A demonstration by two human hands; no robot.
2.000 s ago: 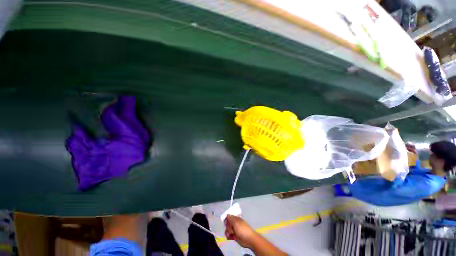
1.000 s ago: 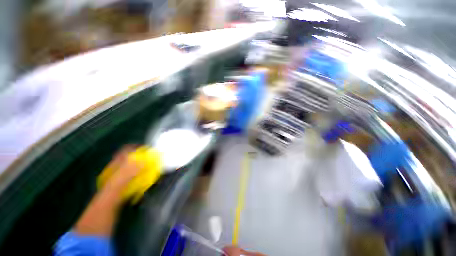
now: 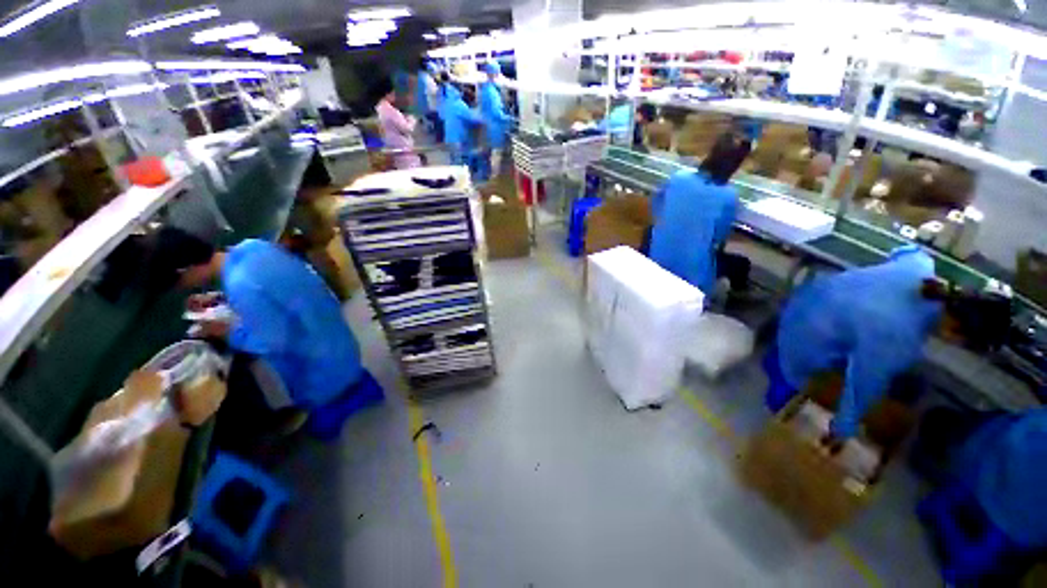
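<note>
Neither of my hands is in the picture. Nearest in front, at the lower left, a brown carton [image 3: 98, 505] stands on the dark green bench [image 3: 109, 362] with a clear crumpled plastic bag [image 3: 126, 431] at its top. A small white-and-dark flat piece [image 3: 163, 547] shows at the bench edge below the carton; I cannot tell what it is. A low blue plastic stool [image 3: 239, 505] stands on the floor beside the bench.
A seated person in blue [image 3: 287, 322] works at the left bench. A trolley of stacked trays [image 3: 425, 287] and a large white box [image 3: 643, 327] stand in the aisle. At right, a person bends over an open carton [image 3: 804, 465]; others sit along the right line [image 3: 786, 218].
The view has swung up and away from the bench to the aisle. The yellow fan, its white cord, the purple cloth and both my hands have left the picture.
</note>
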